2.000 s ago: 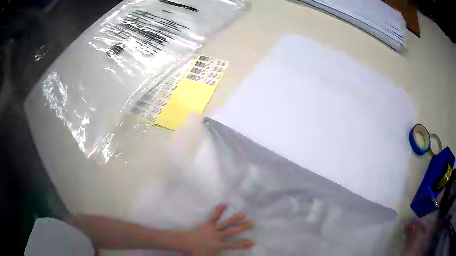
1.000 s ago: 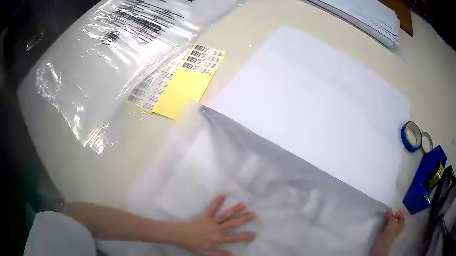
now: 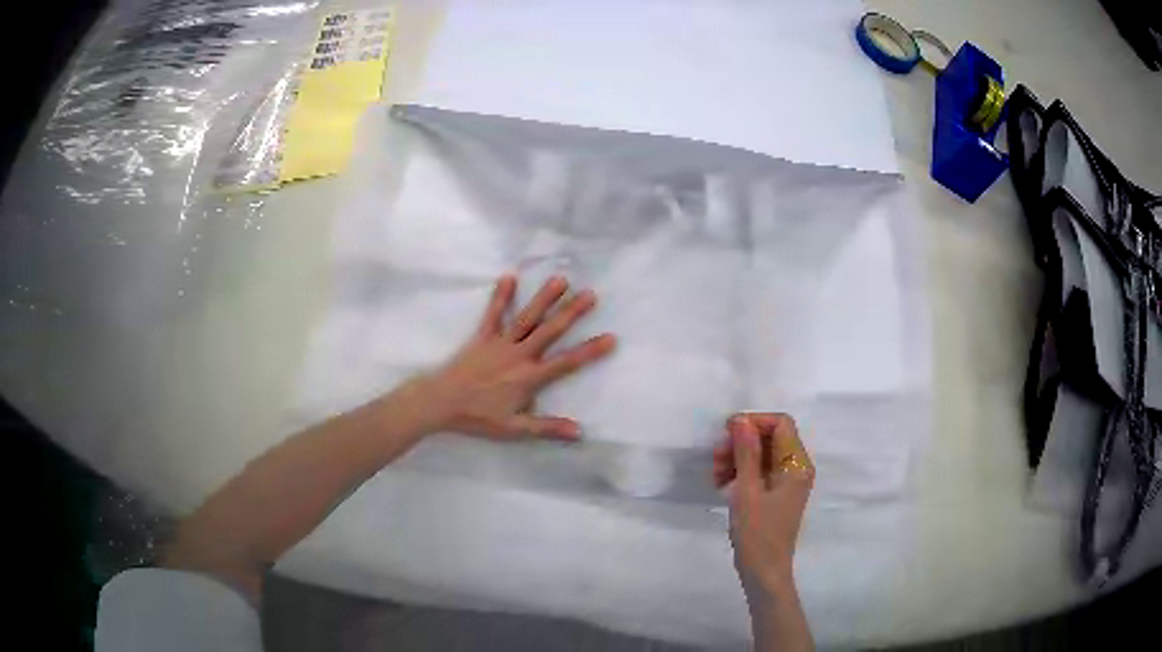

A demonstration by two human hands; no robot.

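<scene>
A flat bag wrapped in translucent white tissue [image 3: 637,293] lies in front of me; its grey, dark shape shows through along a straight top edge. More white sheet [image 3: 637,64] extends beyond that edge. My left hand [image 3: 516,376] is bare and lies flat on the tissue, left of the middle, fingers spread and holding nothing. My right hand [image 3: 762,478] is over the lower right part of the tissue, thumb and fingers pinched together. Whether anything thin is between its fingertips is too blurred to tell. A yellowish ring-like glint shows on one finger.
Clear polybags [image 3: 153,127] lie at the left, with a yellow sheet of barcode stickers [image 3: 334,108] beside them. At the upper right are a blue-rimmed tape roll [image 3: 888,42], another roll and a blue tape dispenser [image 3: 968,127]. Black bags with handles [image 3: 1102,293] lie at the right.
The view has shifted, so the bag appears higher and straighter. My right hand has left the wrapping's top right corner and is now over its lower part. My left hand remains spread on the tissue.
</scene>
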